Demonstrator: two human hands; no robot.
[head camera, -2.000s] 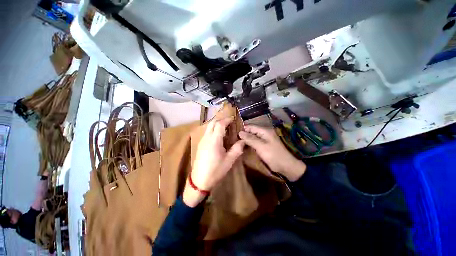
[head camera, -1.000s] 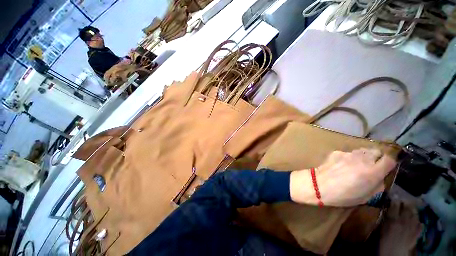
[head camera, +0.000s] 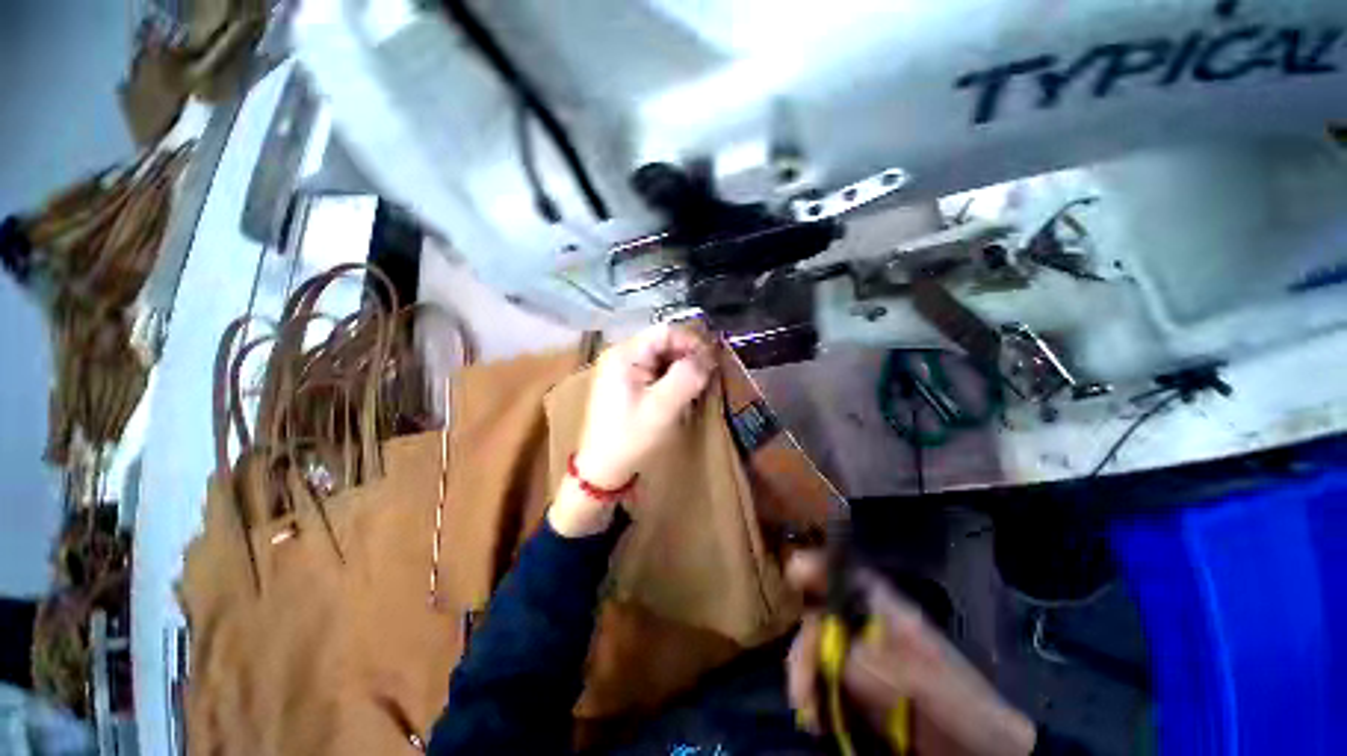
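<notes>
A tan bag panel (head camera: 657, 517) hangs from the needle area (head camera: 709, 273) of the white sewing machine. A dark label (head camera: 751, 425) shows near its pale right edge. My left hand (head camera: 650, 399), with a red wrist cord, grips the panel's top close under the presser area. My right hand (head camera: 901, 665) is blurred at the lower right and holds yellow-handled pliers (head camera: 842, 650), their dark jaws pointing up by the panel's right edge. Whether the jaws touch the panel I cannot tell.
Tan bag bodies (head camera: 325, 591) with looped brown handles (head camera: 318, 369) lie at left. Green-handled scissors (head camera: 923, 396) lie on the machine table at right, near a metal bracket (head camera: 1042, 362). A blue bin (head camera: 1241, 606) stands at lower right. Brown pieces (head camera: 111, 281) are at far left.
The view has swung back to the machine. My right hand, earlier at the panel beside my left, is now lower right with the pliers. My left hand remains on the panel.
</notes>
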